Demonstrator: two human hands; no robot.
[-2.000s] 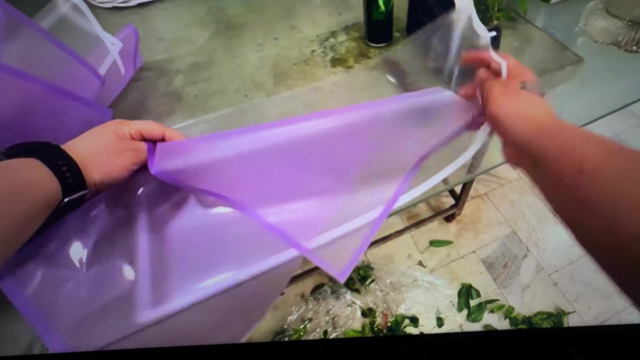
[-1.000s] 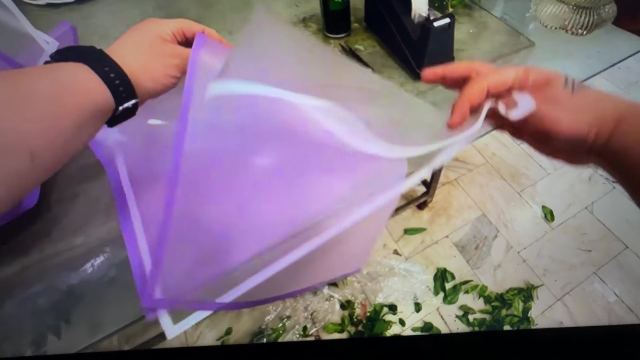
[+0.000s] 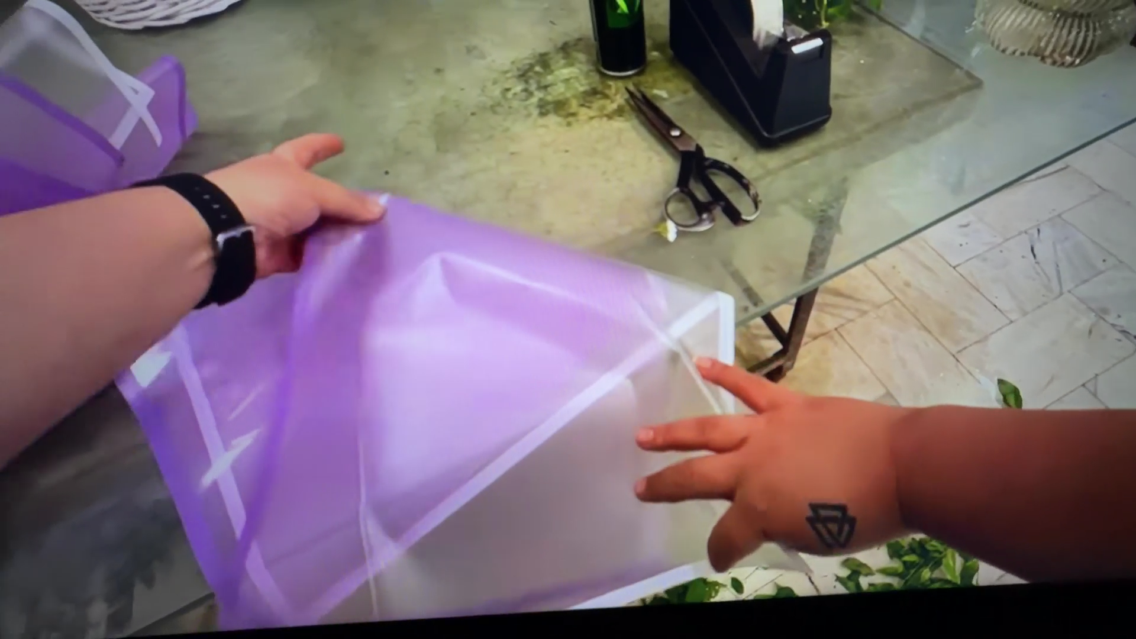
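Sheets of purple and clear film with white borders point(image 3: 479, 355) lie folded at the front edge of a glass-topped table point(image 3: 568, 191). At the sheets' upper left corner is my left hand point(image 3: 288, 200), with a black watch strap at the wrist. It pinches the purple film between fingers partly hidden under it. My right hand point(image 3: 754, 461) is spread, palm down, over the right part of the clear film, its fingertips on or just above it. Black-handled scissors point(image 3: 688, 160) lie behind the film, blades pointing up and left.
Behind the scissors stand a black tape dispenser point(image 3: 763, 80) and a dark glass or bottle point(image 3: 619, 40). More purple wrapping film point(image 3: 151, 115) is at the left. A ribbed glass vessel point(image 3: 1056, 27) is at the back right. Cut leaves point(image 3: 914, 564) lie on the tiled floor.
The film, lifted and bent a second ago, now lies flatter, with its white-edged corner towards the right. My right hand, earlier at the film's right end, is now spread over it.
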